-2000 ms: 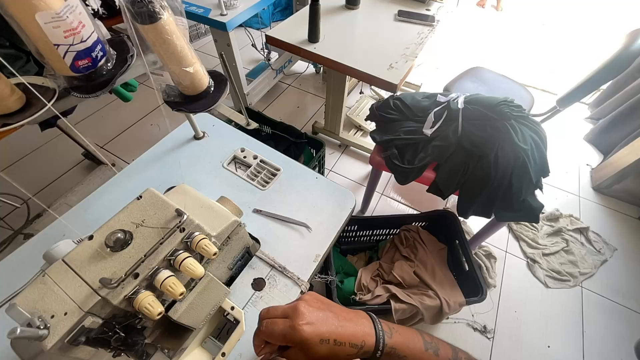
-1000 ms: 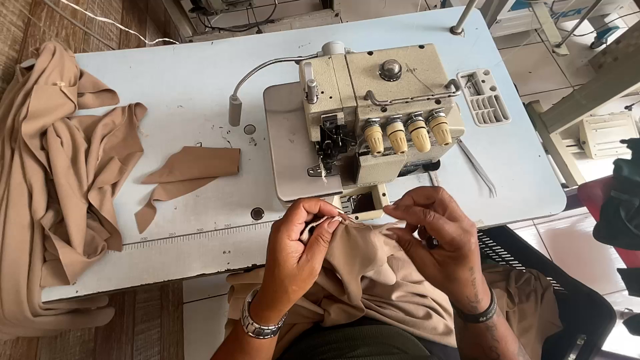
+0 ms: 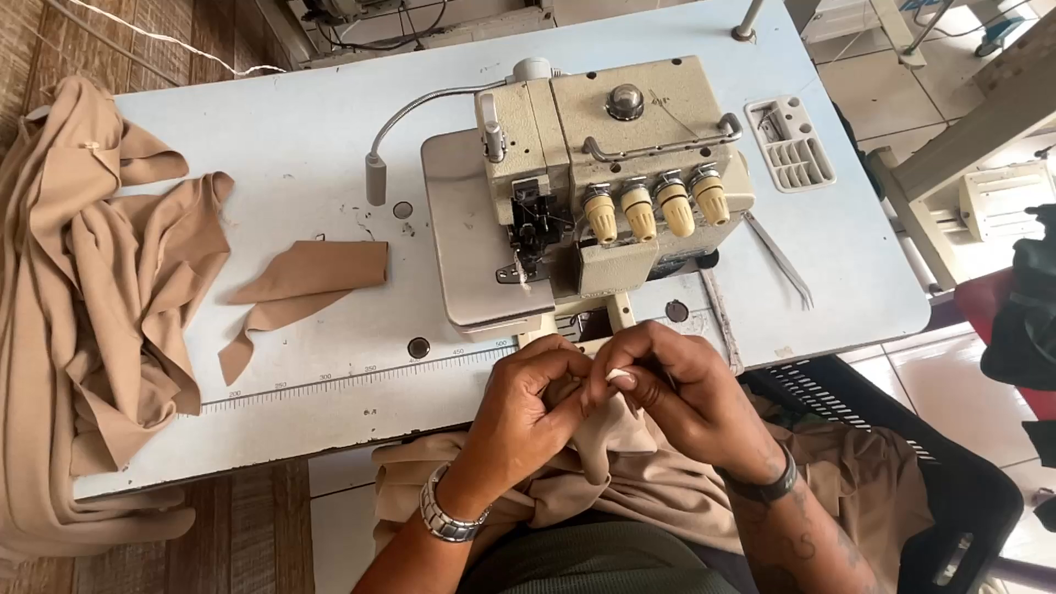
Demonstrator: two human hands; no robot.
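Beige fabric [image 3: 606, 437] is gathered between both hands, just in front of the table edge, and spreads over the lap. My left hand [image 3: 532, 404] pinches it with thumb and fingers. Fingertips touching the left, my right hand [image 3: 672, 388] grips the same cloth; a small white bit shows at its thumb. Right behind the hands stands a cream overlock sewing machine [image 3: 610, 165] with several yellow tension knobs. Metal tweezers [image 3: 780, 262] lie to its right. A small cut piece of beige fabric [image 3: 309, 276] lies left of the machine. The fingers hide the part of the cloth between them.
A heap of beige fabric [image 3: 124, 289] hangs over the table's left end. A ruler strip [image 3: 330, 377] runs along the front of the blue-white table [image 3: 272, 165]. At the lower right stands a black plastic crate [image 3: 957, 487] with cloth. A parts tray [image 3: 790, 144] sits at the back right.
The view has swung from the right side to the machine and lap. Since one second ago, my right hand has moved in against my left, where a gap showed between them.
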